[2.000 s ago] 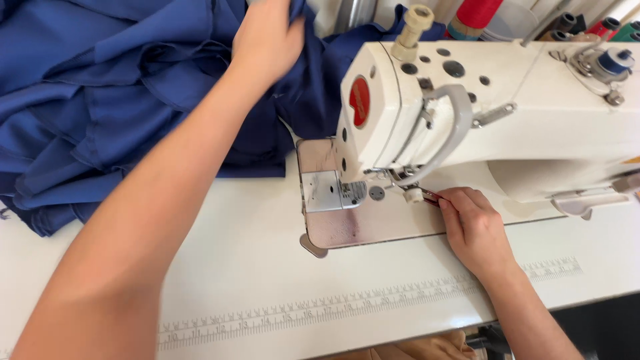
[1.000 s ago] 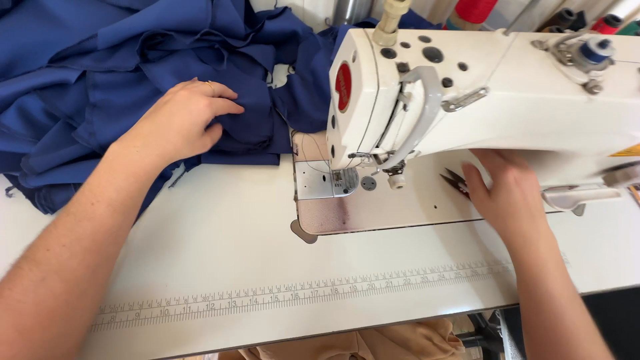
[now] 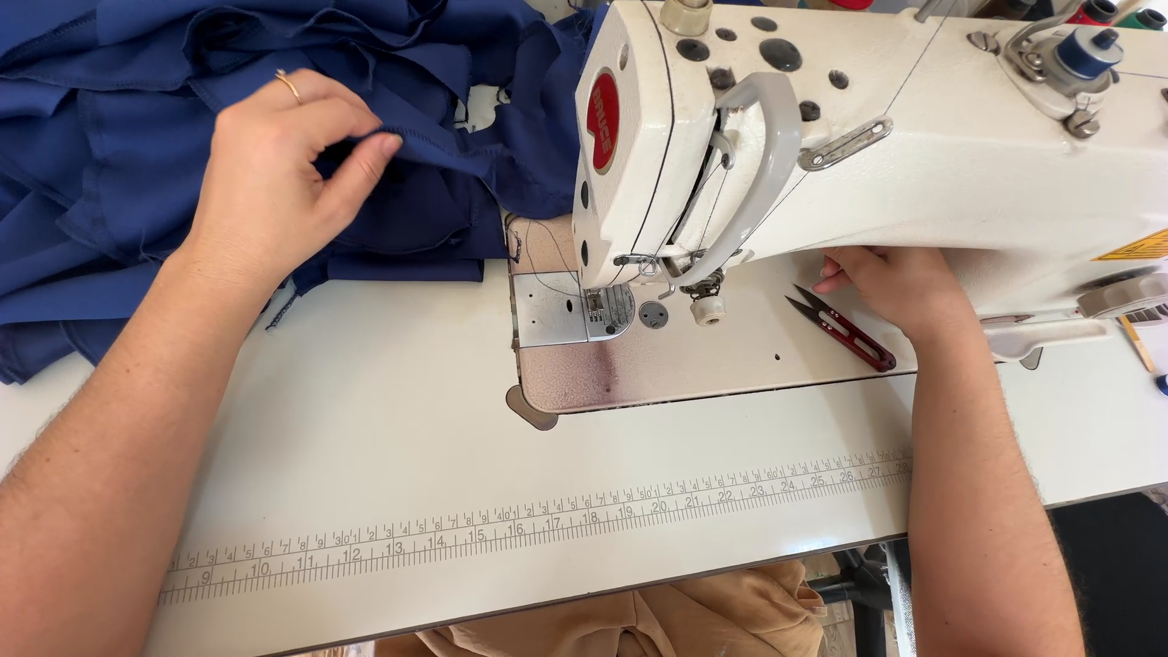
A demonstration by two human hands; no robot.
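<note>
My left hand (image 3: 283,173) pinches a stitched edge of the blue fabric (image 3: 119,137) between thumb and fingers, left of the sewing machine (image 3: 912,173). Under the machine's arm is my right hand (image 3: 885,283), its fingers curled and partly in shadow; whether they hold anything cannot be told. Red-handled thread snips (image 3: 849,336) lie on the machine bed just left of my right wrist, their dark blades pointing up and left. Loose threads hang by the metal needle plate (image 3: 557,310), where no fabric lies.
A printed ruler scale (image 3: 511,529) runs along the front of the white table (image 3: 365,401). Tan cloth (image 3: 639,620) shows below the table edge. Thread cones (image 3: 1090,13) stand behind the machine, and a blue-topped tension or winder part (image 3: 1088,55) sits on top of it.
My right hand has let go of the snips, which it held two seconds ago, and moved further under the machine's arm. My left hand has come down from the top and taken a fabric edge.
</note>
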